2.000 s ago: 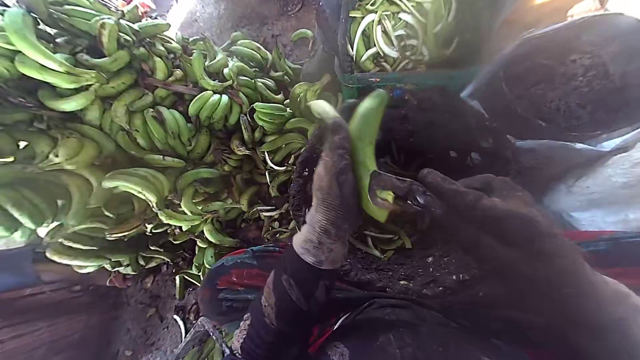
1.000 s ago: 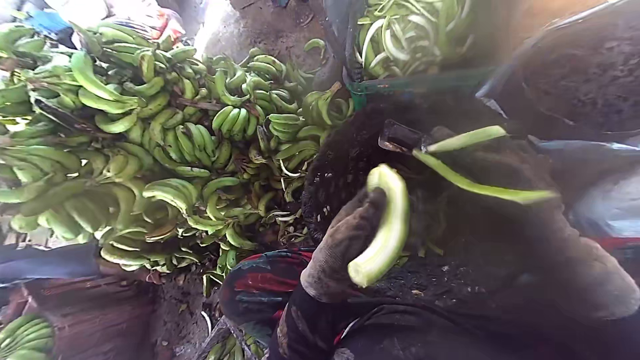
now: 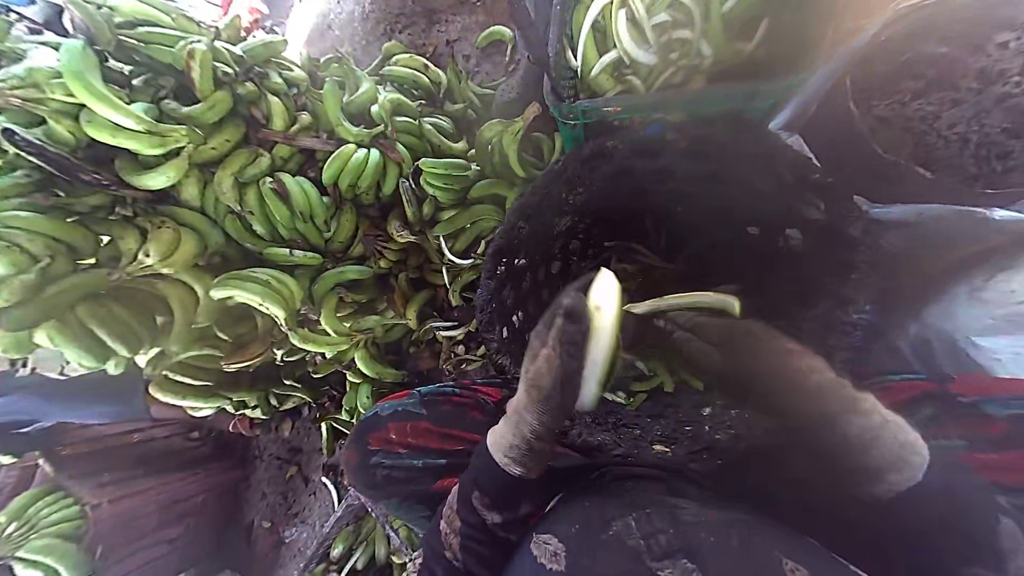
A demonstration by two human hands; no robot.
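Note:
My left hand (image 3: 548,368), in a soiled knit glove, grips a partly peeled green plantain (image 3: 602,340) that stands nearly upright, its pale flesh showing. Just right of it, my gloved right hand (image 3: 720,352) is blurred, and a strip of peel (image 3: 684,302) lies along the top of its fingers. Whether a tool is in the right hand cannot be seen. Both hands are over my lap, in front of a dark perforated basket (image 3: 520,264). Scraps of green peel (image 3: 660,376) lie below and between the hands.
Bunches of green plantains (image 3: 296,208) are heaped at the left. A green-rimmed crate (image 3: 688,104) holding pale peels (image 3: 632,40) stands at the top. A dark container (image 3: 944,104) is at the upper right, with pale plastic sheeting (image 3: 992,320) below it. Brown wooden boards (image 3: 160,496) lie at the lower left.
Two seconds ago the plantain's green skin was largely on; now pale flesh shows. Since one second ago my left hand has turned it more upright, and my right hand has come closer to it.

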